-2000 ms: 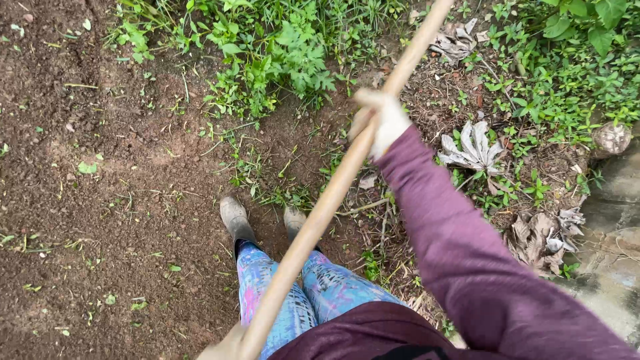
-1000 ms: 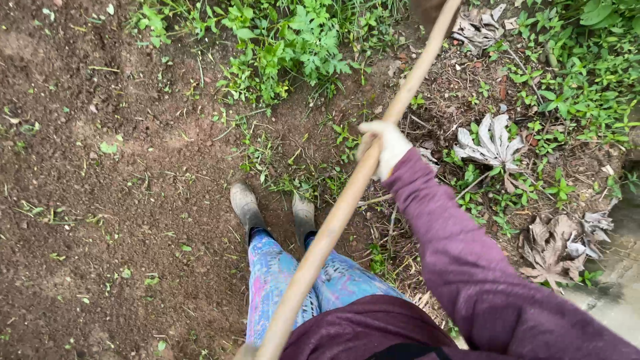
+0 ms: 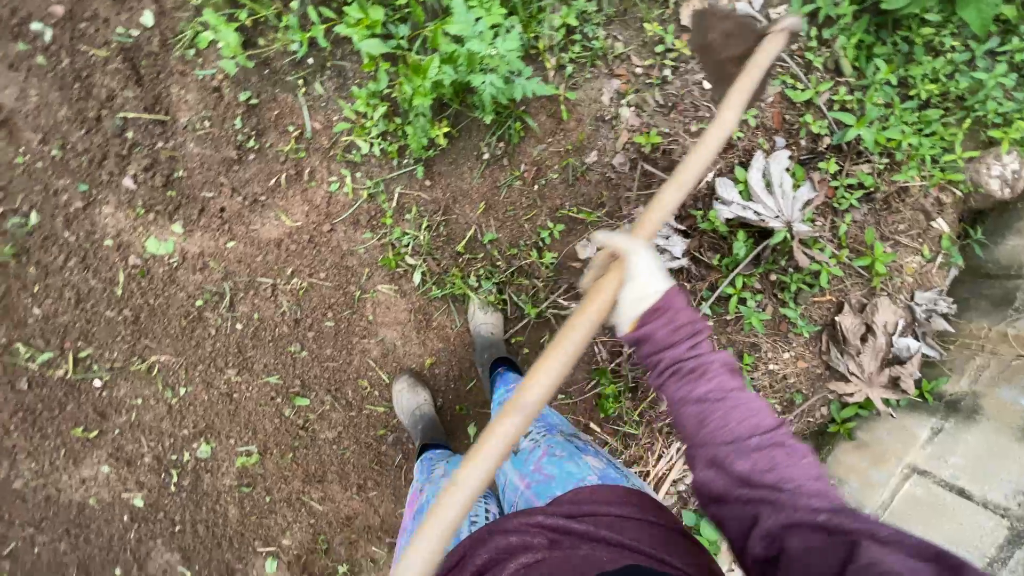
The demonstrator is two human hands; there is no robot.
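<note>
A pale glove covers my right hand (image 3: 632, 276), which is closed around the long wooden handle (image 3: 552, 360) of a hoe. The handle runs diagonally from the bottom edge, in front of my legs, to the upper right. At its far end is the hoe's dark metal blade (image 3: 724, 52), blurred, over the leaf litter beside the green weeds (image 3: 448, 72). Whether the blade touches the ground, I cannot tell. My left hand is out of view, and the lower end of the handle is cut off by the frame.
Bare brown soil (image 3: 200, 320) spreads on the left, with scattered green bits. Below the handle, my boots (image 3: 416, 404) stand on soil near cut weeds. Large dry leaves (image 3: 768, 192) lie at the right among low plants (image 3: 920, 104). Stone pavers (image 3: 944, 512) border the lower right.
The hoe's blade, only partly visible at the top edge one second ago, is now in view. My left hand, earlier at the bottom edge on the handle, has left the view. My boots are now staggered.
</note>
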